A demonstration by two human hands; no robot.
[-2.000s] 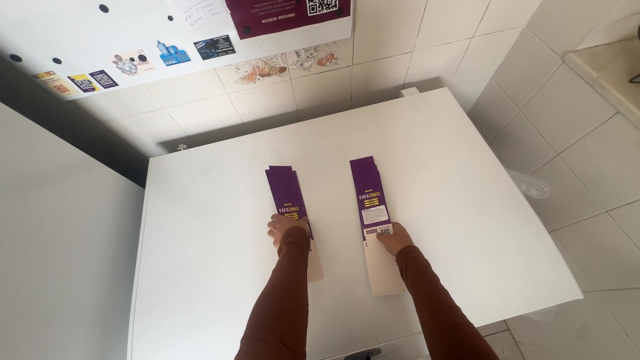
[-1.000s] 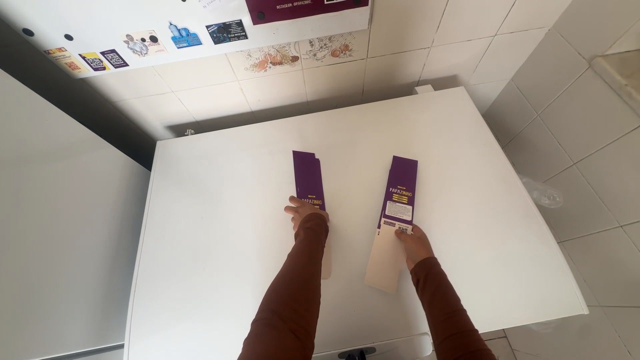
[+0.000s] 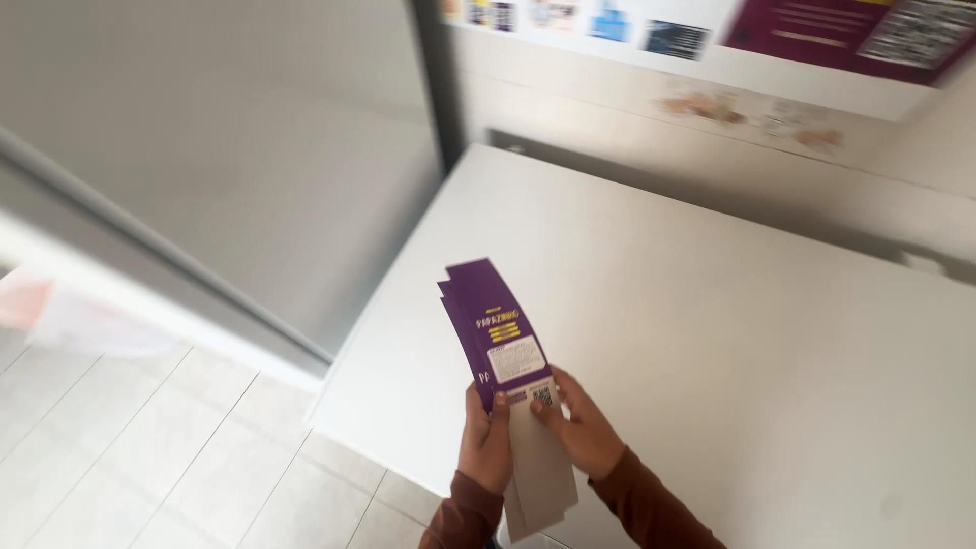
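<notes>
Several long purple and pale printed cardboard strips (image 3: 488,305) are gathered in one uneven stack, with their edges offset. My left hand (image 3: 488,438) grips the stack's left edge, its thumb on the front face. On the right edge my right hand (image 3: 583,423) holds the same stack, its thumb pressing beside a small printed code. The purple ends point away from me and the pale ends hang towards me. The stack is over the left part of a white tabletop; whether it touches the surface cannot be told.
A white flat top (image 3: 686,343) spreads below and to the right. At the left stands a grey appliance or cabinet panel (image 3: 229,137), close to the top's corner. Behind are a tiled wall (image 3: 579,114) and a board with stickers (image 3: 823,84). Floor tiles (image 3: 198,450) show lower left.
The two separate groups of strips, one under each hand earlier, are now together in one stack held by both hands. The view has swung left.
</notes>
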